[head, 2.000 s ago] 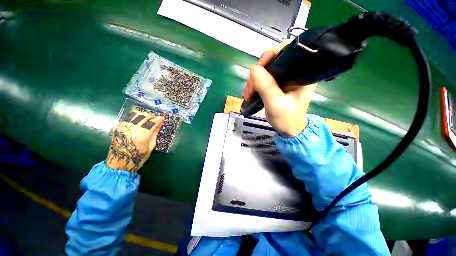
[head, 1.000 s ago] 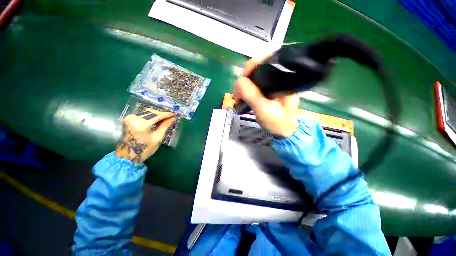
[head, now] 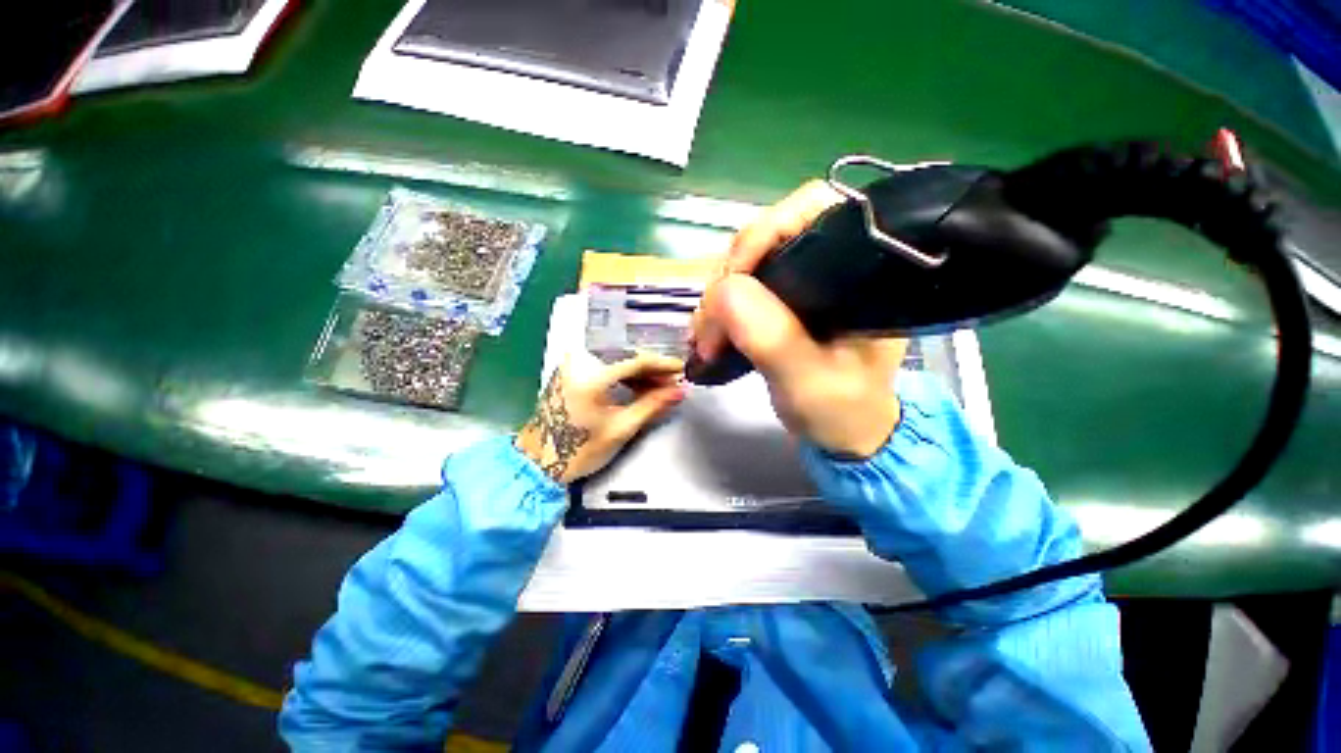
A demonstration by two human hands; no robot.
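My right hand [head: 802, 346] grips the black electric screwdriver [head: 927, 250], its tip pointing down left over the laptop. My left hand [head: 596, 419], tattooed, is over the laptop's left part, thumb and fingertips pinched together close to the screwdriver tip; whether a screw is between them is too small to tell. The grey laptop [head: 735, 456] lies bottom side up on a white sheet [head: 677, 574], with an orange edge [head: 640, 271] behind. My hands and sleeve hide parts of it. The upper screw bag [head: 441, 258] and lower clear screw tray or bag [head: 397, 358] lie to the left.
Another laptop [head: 559, 37] lies on a white sheet further across the green bench [head: 191, 294]. More slabs with red edges [head: 184, 33] are at the upper left. The screwdriver's black cord [head: 1287, 397] loops down on the right, across my right sleeve.
My left hand has left the lower screws and moved right to the screwdriver tip. The screwdriver has moved from the laptop's far left corner inward over the cover. The camera view has shifted.
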